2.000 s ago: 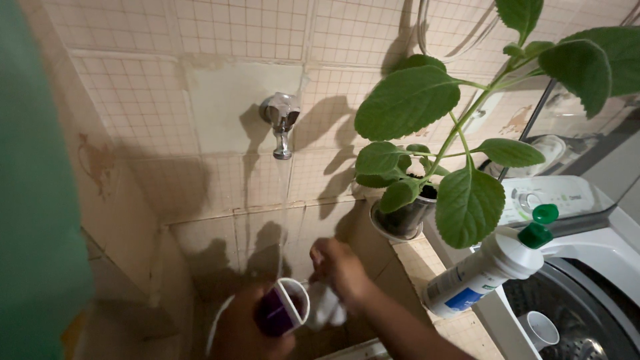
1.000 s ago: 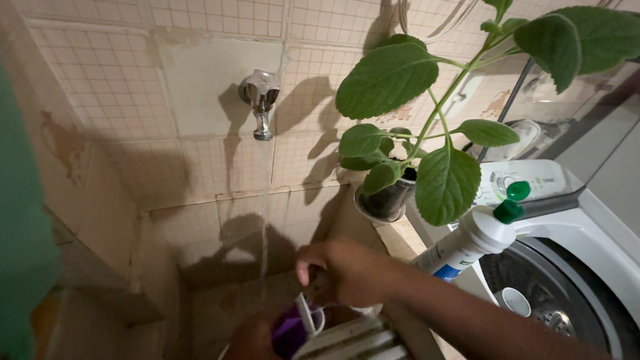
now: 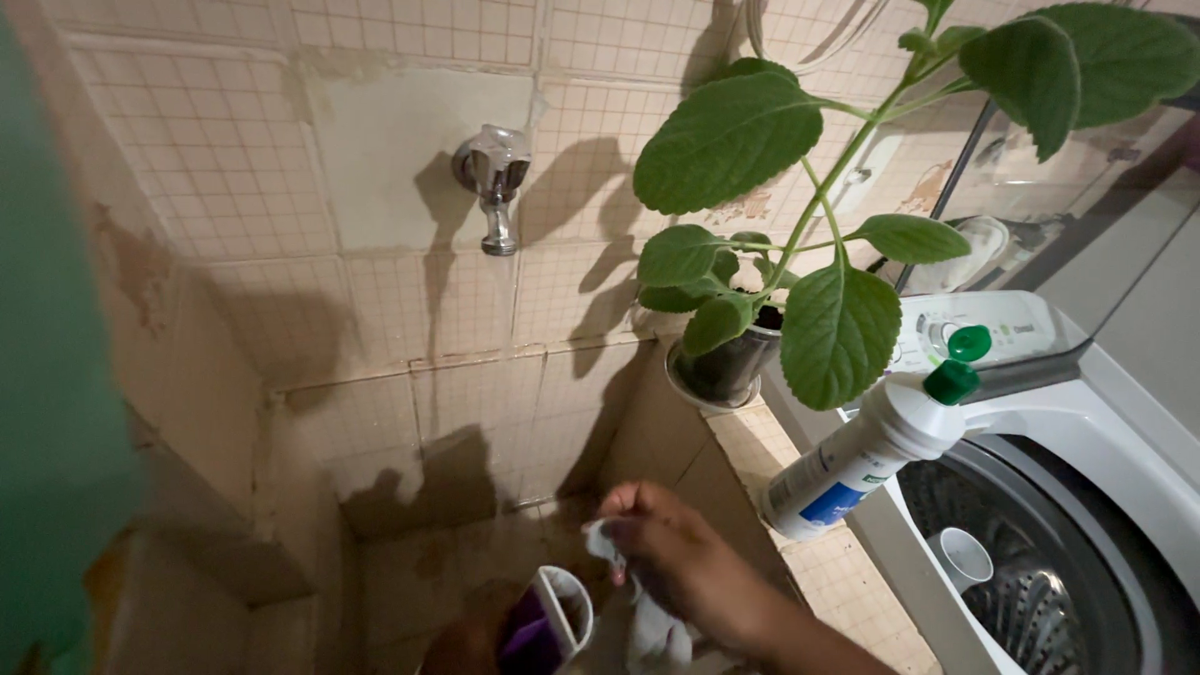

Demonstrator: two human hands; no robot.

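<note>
Water runs from the chrome tap [image 3: 499, 197] on the tiled wall down into the tiled basin [image 3: 469, 553]. At the bottom edge my left hand [image 3: 461, 649], dark and partly cut off, holds a purple container with a white divided rim [image 3: 548, 619]. Just right of it, my right hand [image 3: 689, 567] pinches a pale, wet-looking cloth [image 3: 652, 619] that hangs below the fingers. The cloth's lower end and most of my left fingers are hidden or out of frame.
On the basin's right ledge [image 3: 853, 581] stand a potted plant [image 3: 727, 366] and a white bottle with its green flip cap raised [image 3: 862, 459]. Beyond is a top-loading washing machine [image 3: 1106, 403] with its lid up and a white cup [image 3: 964, 558] inside. Green fabric [image 3: 56, 356] hangs at left.
My right hand, bent over the container one second ago, is now to its right with the pale cloth hanging from it. The ribbed pale thing at the bottom edge no longer shows.
</note>
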